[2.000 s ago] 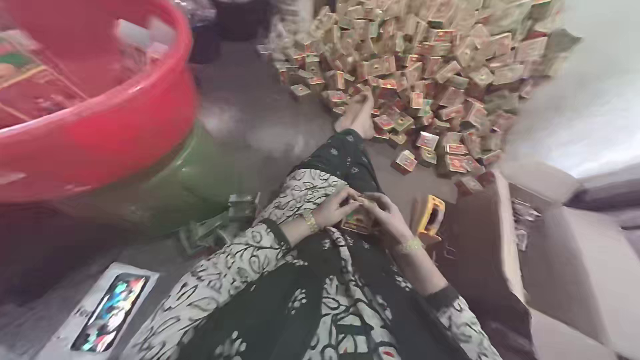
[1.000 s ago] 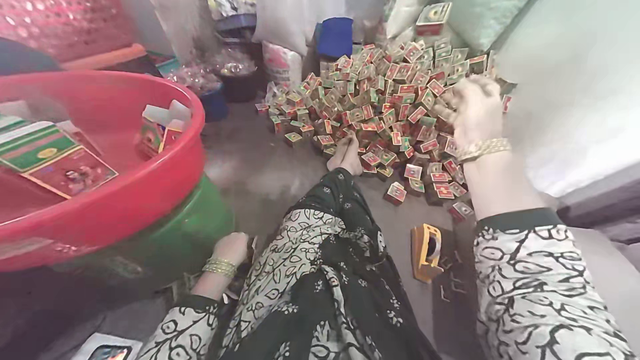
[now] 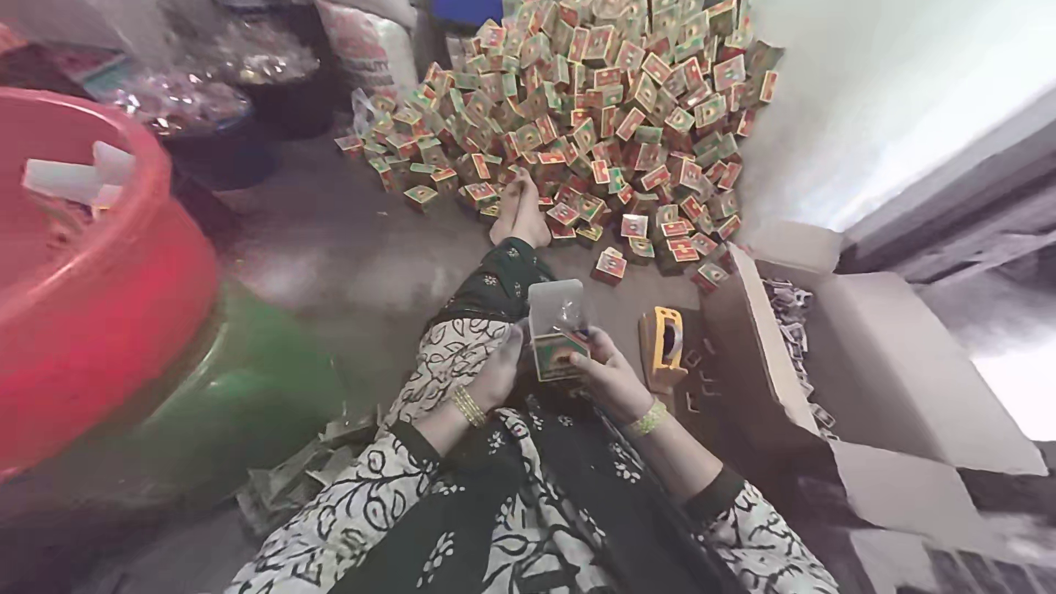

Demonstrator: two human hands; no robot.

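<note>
Above my lap I hold a small printed carton (image 3: 561, 356), green and red, with its pale flap raised at the top. My left hand (image 3: 501, 367) grips its left side, its fingers partly hidden. On the other side my right hand (image 3: 609, 373) has its thumb on the printed front; something clear and shiny shows at the carton's mouth. To the right of my right hand, a yellow tape dispenser (image 3: 663, 348) rests on the floor. Beyond my feet lies a big heap of small red and green boxes (image 3: 610, 124).
A red plastic tub (image 3: 140, 206) stands at left on a green container (image 3: 247, 388). An open cardboard box (image 3: 767, 330) holding small pieces is at right. Flat cartons (image 3: 309, 474) lie beside my left arm. Dark tubs with shiny packets (image 3: 177, 103) and a white sack (image 3: 371, 49) stand behind.
My right hand has come back from the heap of boxes to my lap. My left hand has risen from the floor at my left side, and both now hold a carton with its flap up.
</note>
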